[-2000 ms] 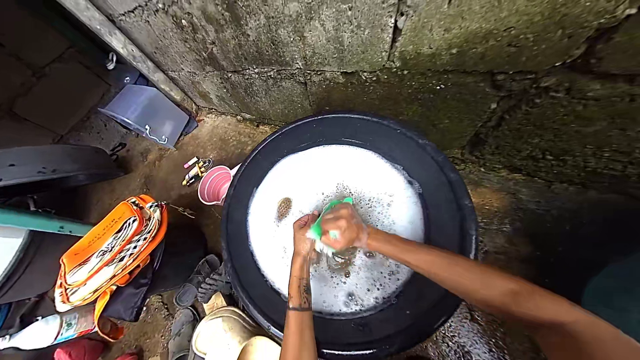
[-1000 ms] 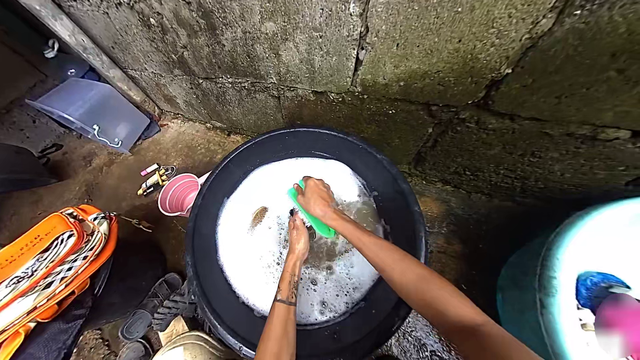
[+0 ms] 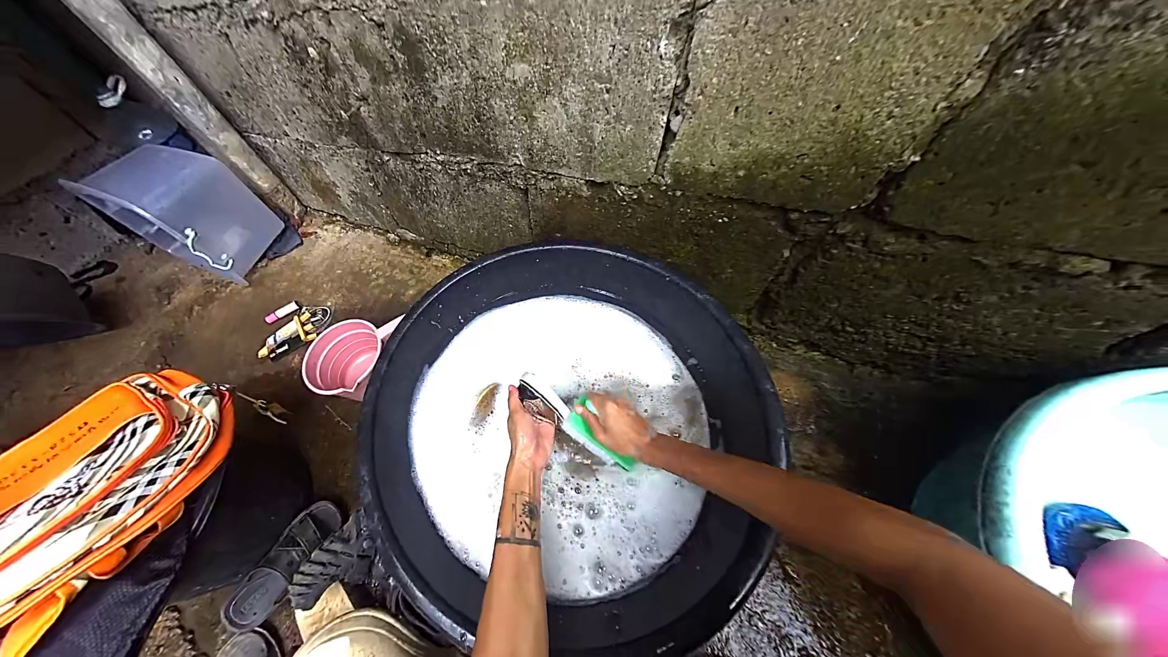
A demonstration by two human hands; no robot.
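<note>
A round black tub [image 3: 575, 265] holds water covered with white suds [image 3: 584, 338]. Over it, my left hand [image 3: 531, 427] grips a dark shoe with a white sole edge [image 3: 545, 399], its far part partly hidden by the hand. My right hand [image 3: 620, 427] is closed around a green scrub brush [image 3: 604, 447], whose pale bristle side lies against or just beside the shoe's sole edge. Another brownish thing [image 3: 486, 401] shows through the foam to the left of my left hand; what it is I cannot tell.
Left of the tub are a pink dipper [image 3: 342, 358], an orange-trimmed bag [image 3: 119, 456], sandals [image 3: 274, 570] and a clear plastic bin [image 3: 187, 201]. A concrete block wall [image 3: 584, 109] rises behind. To the right stands a teal container [image 3: 1004, 474] with a blue item [image 3: 1081, 537] in or on it.
The shoe now shows above the foam between my hands, where it was mostly hidden before. My right hand keeps hold of the green brush. The view has shifted somewhat.
</note>
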